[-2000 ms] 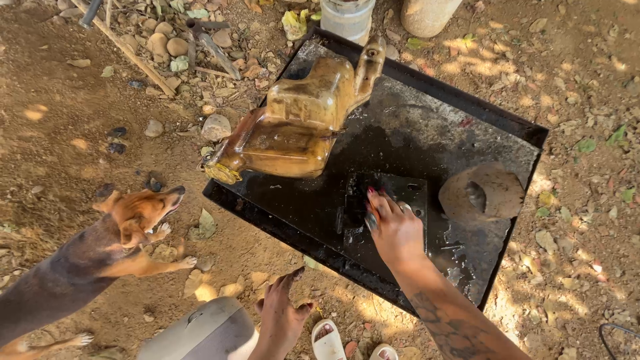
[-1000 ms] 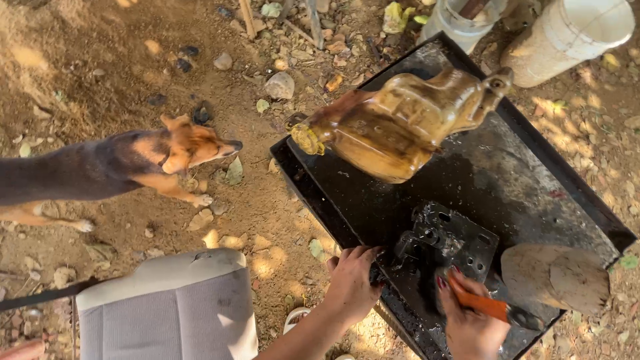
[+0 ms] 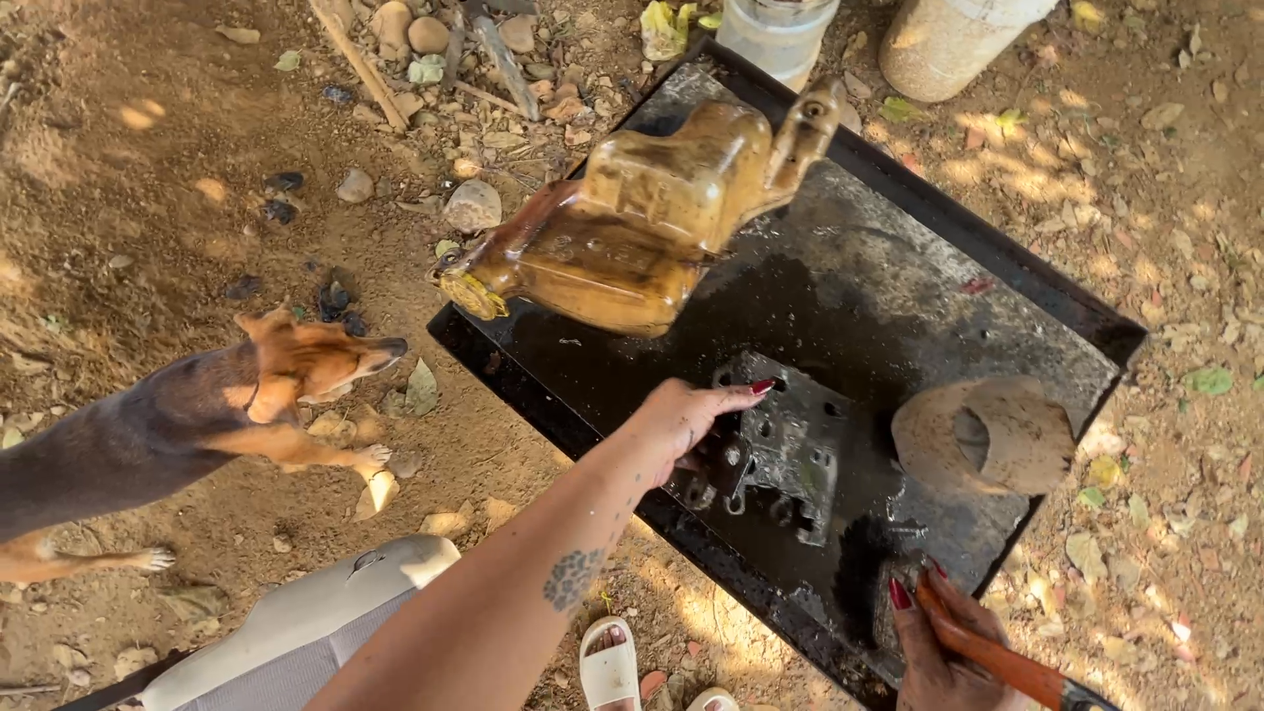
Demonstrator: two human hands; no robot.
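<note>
My left hand (image 3: 686, 425) grips the upper left part of a dark metal plate with holes (image 3: 795, 444), its thumb on the plate's face. The plate lies in a wet black metal tray (image 3: 1027, 262). In my right hand (image 3: 943, 632) is a brush with an orange handle (image 3: 997, 657); its dark bristles (image 3: 864, 568) are over the tray's lower right part, apart from the plate. A translucent amber plastic tank (image 3: 632, 237) with a yellow cap lies across the tray's upper left. A dirty cut plastic container (image 3: 983, 434) sits right of the plate.
A brown and black dog (image 3: 217, 415) stands on the dirt at left. Near the bottom left is a grey padded seat (image 3: 296, 632). Two buckets, one translucent (image 3: 775, 39) and one whitish (image 3: 948, 44), stand beyond the tray. Stones and sticks (image 3: 360, 64) lie at upper left.
My left hand has moved from the tray's near edge onto the metal plate. The brush in my right hand now shows its bristles, below and right of the plate. The view has shifted.
</note>
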